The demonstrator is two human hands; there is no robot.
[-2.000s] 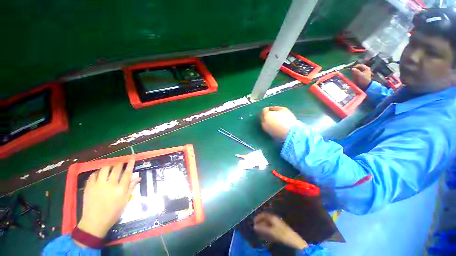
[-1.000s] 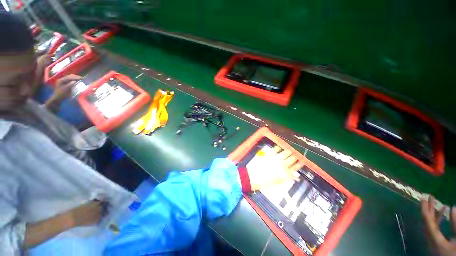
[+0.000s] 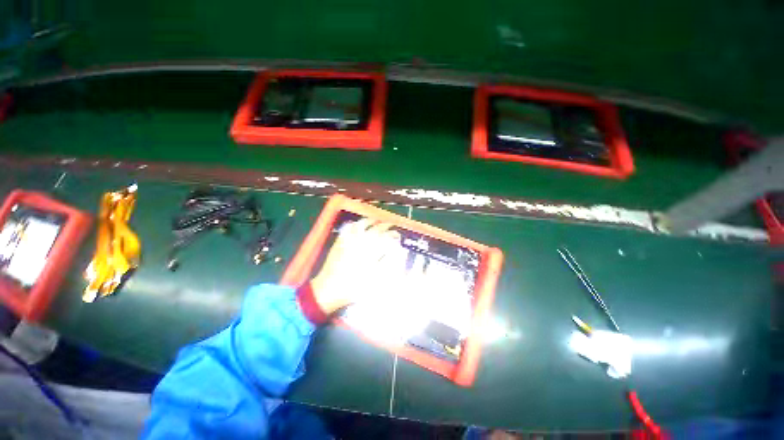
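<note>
An opened tablet (image 3: 445, 335) lies in a red-orange tray (image 3: 486, 301) in front of me, much of it washed out by glare. My left hand (image 3: 354, 262) lies flat over the tablet's left part, nothing seen in it; glare blurs its fingers. My right hand is not in view. Tweezers (image 3: 588, 287) lie right of the tray, pointing at a crumpled white piece (image 3: 610, 351) with a small yellow-tipped stick (image 3: 582, 325). A pile of thin black leads (image 3: 208, 215) lies left of the tray.
Orange flex cables (image 3: 113, 245) lie farther left, beside another tray (image 3: 69, 245). Two trays, left (image 3: 308, 137) and right (image 3: 552, 163), sit behind the worn rail (image 3: 516, 206). A pale post (image 3: 731, 196) stands right. A red-handled tool (image 3: 643, 414) is at the near right edge.
The view has swung right, then left, and back toward the middle. My left hand stays on the tablet. My right hand, at the right edge a second ago, is out of the picture.
</note>
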